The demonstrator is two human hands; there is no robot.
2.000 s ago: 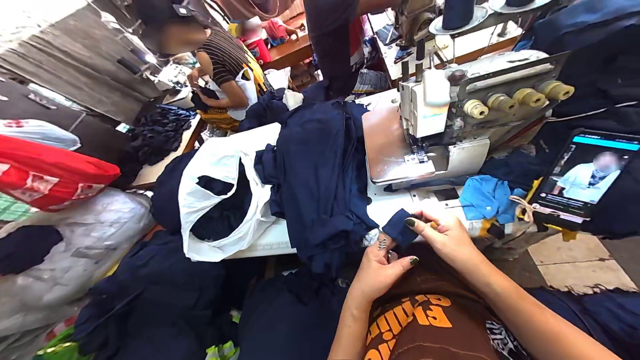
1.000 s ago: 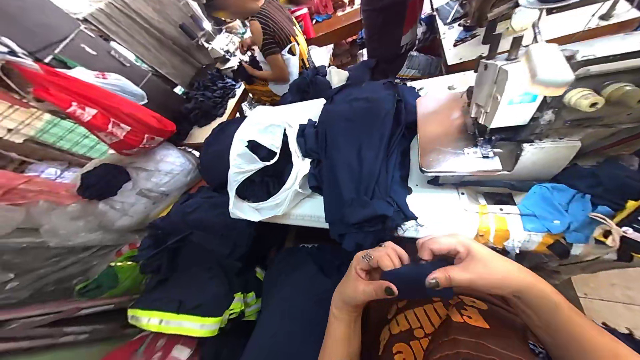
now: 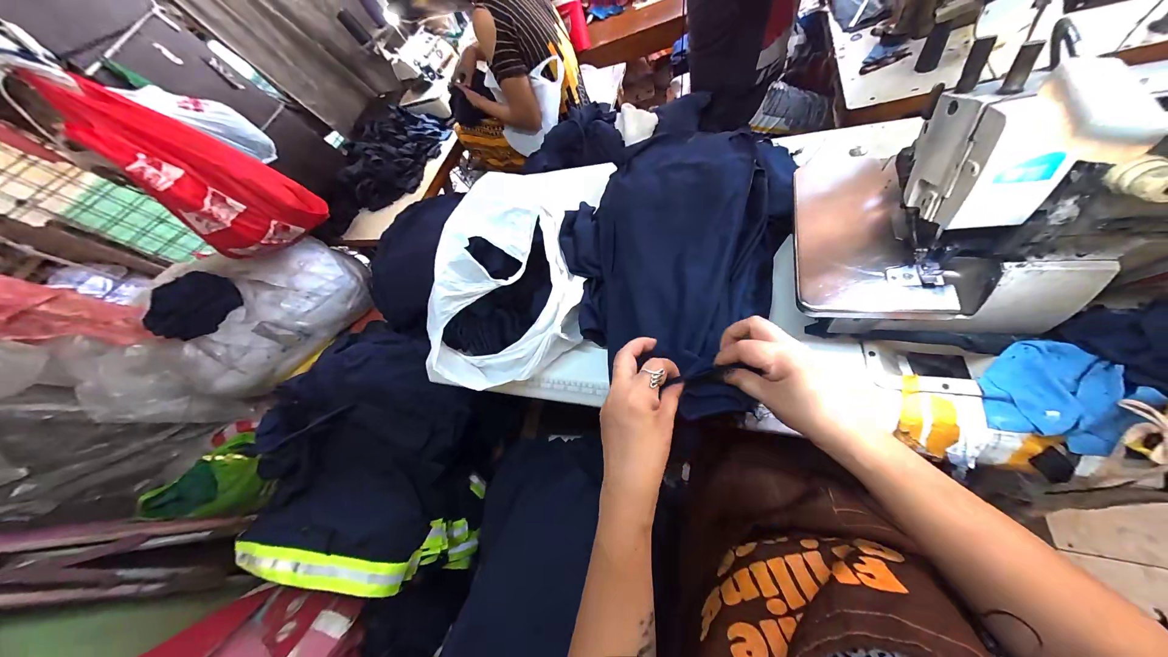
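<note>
Between both hands a narrow dark navy fabric piece (image 3: 701, 375) is stretched, in front of the near edge of a pile of navy garments (image 3: 680, 246). My left hand (image 3: 643, 392), with a ring on one finger, pinches its left end. At its right end my right hand (image 3: 771, 374) grips it between thumb and fingers. An industrial sewing machine (image 3: 995, 164) with a shiny metal plate (image 3: 853, 242) stands to the right of the pile. Left of the pile lies a white plastic bag (image 3: 456, 301), its mouth showing dark cloth inside.
Dark garments with a yellow-silver reflective band (image 3: 319, 568) hang at the lower left. A red bag (image 3: 182, 164) and clear plastic bags (image 3: 310, 292) are farther left. Blue cloth (image 3: 1054, 392) lies right. A seated person (image 3: 529, 64) handles dark cloth beyond the table.
Both hands have moved forward from above my lap to the near edge of the garment pile, with the small fabric piece still between them. The view has swung left since the earliest frame.
</note>
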